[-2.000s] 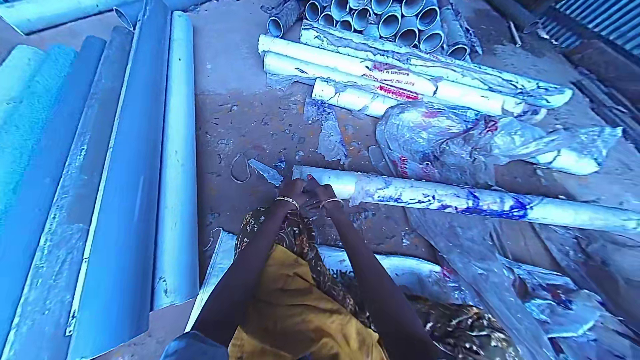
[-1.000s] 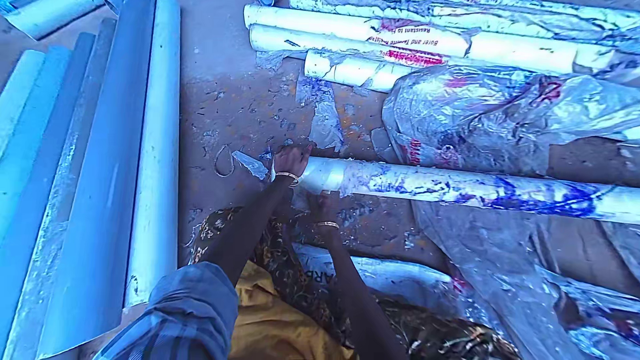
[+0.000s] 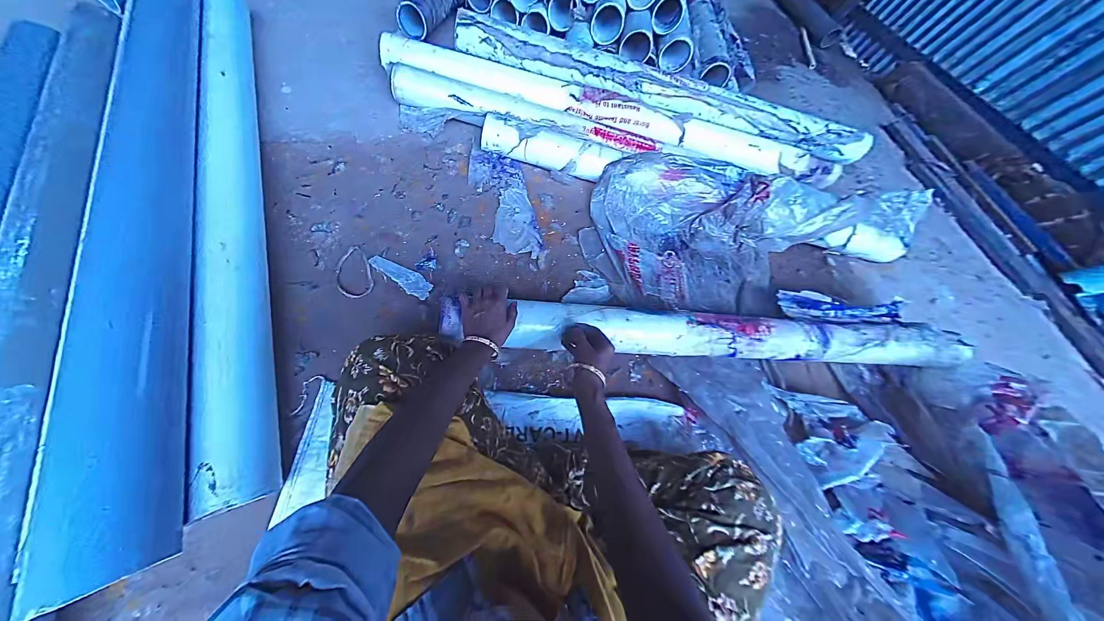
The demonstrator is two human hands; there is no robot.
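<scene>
A long white tube or roll, wrapped in film with red and blue marks, lies crosswise on the floor before my knees. My left hand rests on top of it near its left end, palm down. Toward the middle, my right hand presses on its near side with curled fingers; whether it grips the wrap is not plain. A torn scrap of film and a loop of string lie left of the tube. Crumpled clear plastic wrap is just beyond it.
Large grey-blue cylinders stretch along the left. Further white wrapped rolls lie ahead, with stacked hollow pipes behind them. A printed wrapped bundle is by my knees. Loose plastic sheeting spreads at the right, below corrugated metal.
Two seconds ago my hands were together at the tube's left end; now they are apart, with the right hand further right along it. The tube has shifted left relative to my hands.
</scene>
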